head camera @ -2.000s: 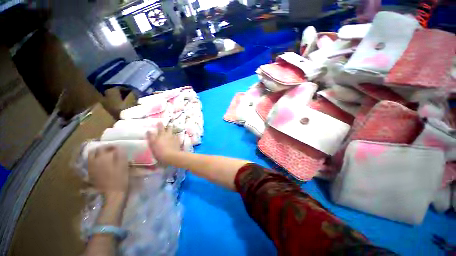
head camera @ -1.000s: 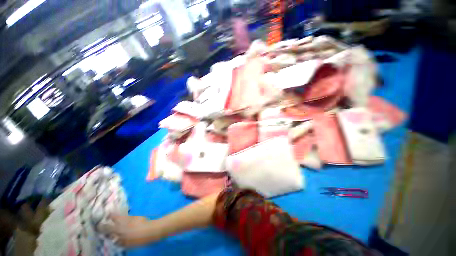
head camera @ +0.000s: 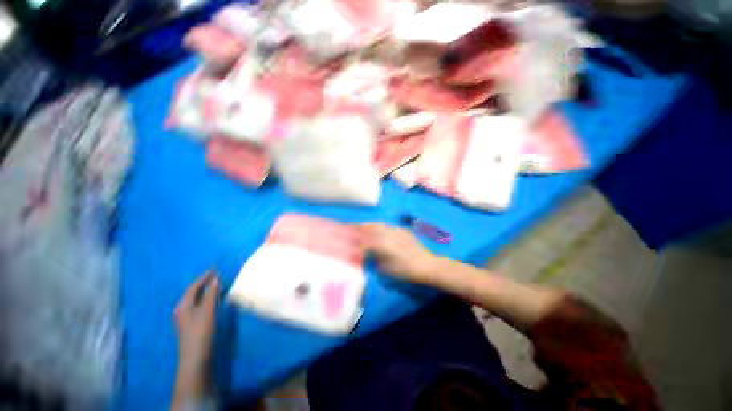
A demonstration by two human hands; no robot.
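An open flap pouch (head camera: 297,281) lies on the blue cloth in front of me, its white flap with a dark snap and pink print toward me, its coral part away from me. My right hand (head camera: 393,250) is at the pouch's right edge with fingers on the coral part; blur hides the exact grip. My left hand (head camera: 198,301) is left of the pouch, apart from it, near the cloth, and something small and dark shows at its fingertips, too blurred to name. Thread snips with a magenta handle (head camera: 432,231) lie behind my right hand.
A large heap of open pouches (head camera: 325,160) covers the back of the blue cloth (head camera: 172,217). The finished stack (head camera: 96,136) and clear plastic bags (head camera: 64,321) are at the left edge. The table's edge runs diagonally at the right, with floor (head camera: 594,241) beyond.
The view has turned from the left stack to the heap and table front. My right hand has left the stack and is now at an open pouch. My left hand has come back into view.
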